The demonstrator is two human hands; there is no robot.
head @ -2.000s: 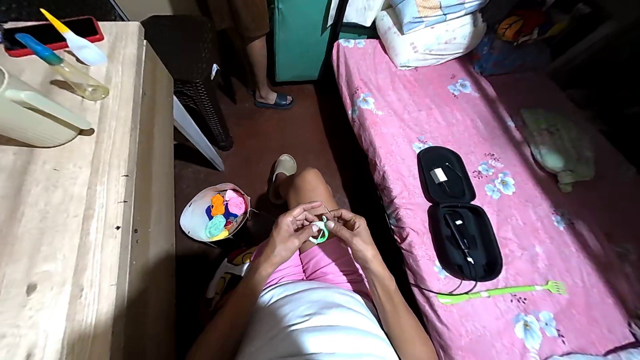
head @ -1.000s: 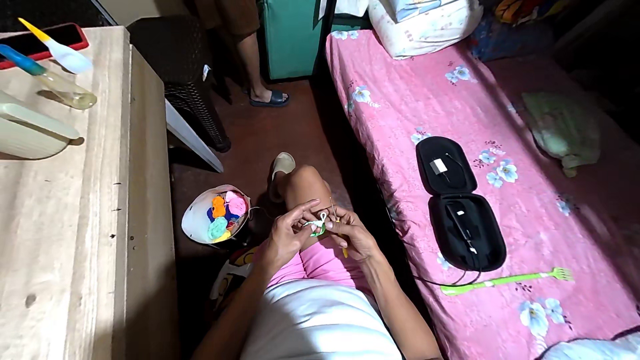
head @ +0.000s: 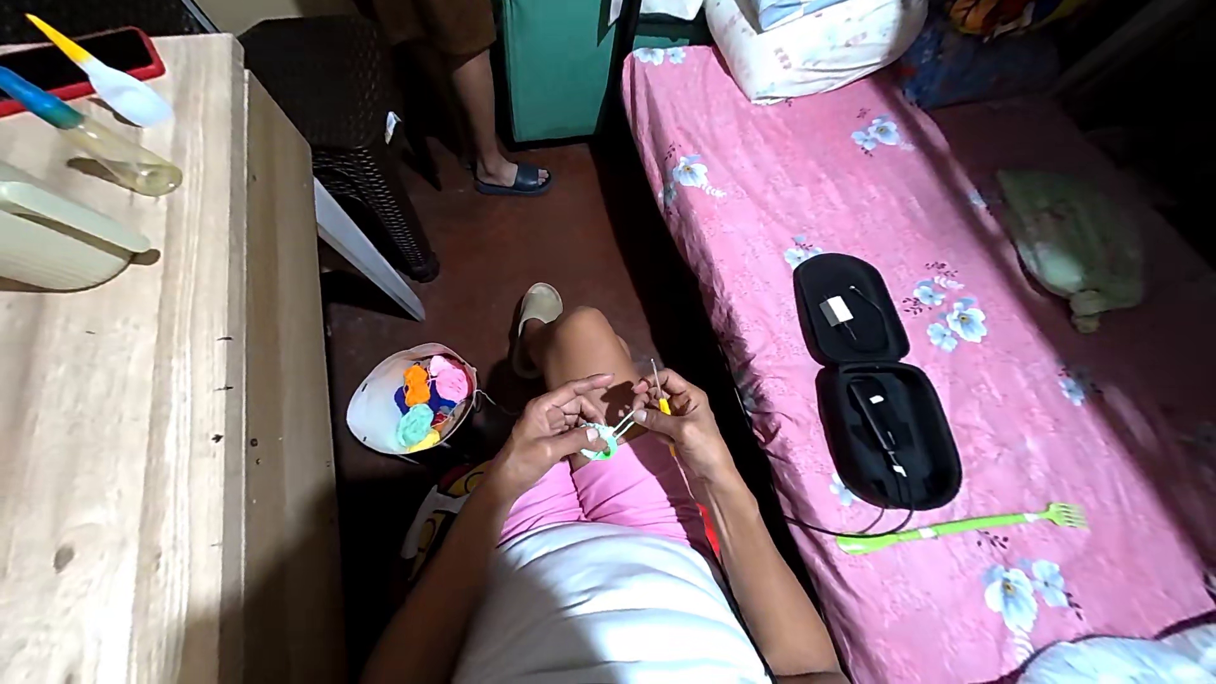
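My left hand (head: 560,430) pinches a small piece of green and white yarn work (head: 600,441) above my lap. In my right hand (head: 686,426) is a thin crochet hook with a yellow handle (head: 664,408), its metal shaft pointing up and away from me. White yarn strands (head: 624,424) run from the piece to my right fingers. On the floor to the left of my knees stands a white tub (head: 375,407) with balls of yarn (head: 450,379) in several colours.
A wooden table (head: 104,399) is at the left, a dark woven plastic stool (head: 353,142) behind it. The bed (head: 760,190) at the right bears an open black case (head: 888,437) and a green back scratcher (head: 969,525). A person's sandalled foot (head: 513,179) is on the floor ahead.
My hands have drawn apart, with white strands now stretched between the yarn piece and my right fingers. The hook's yellow handle shows more plainly.
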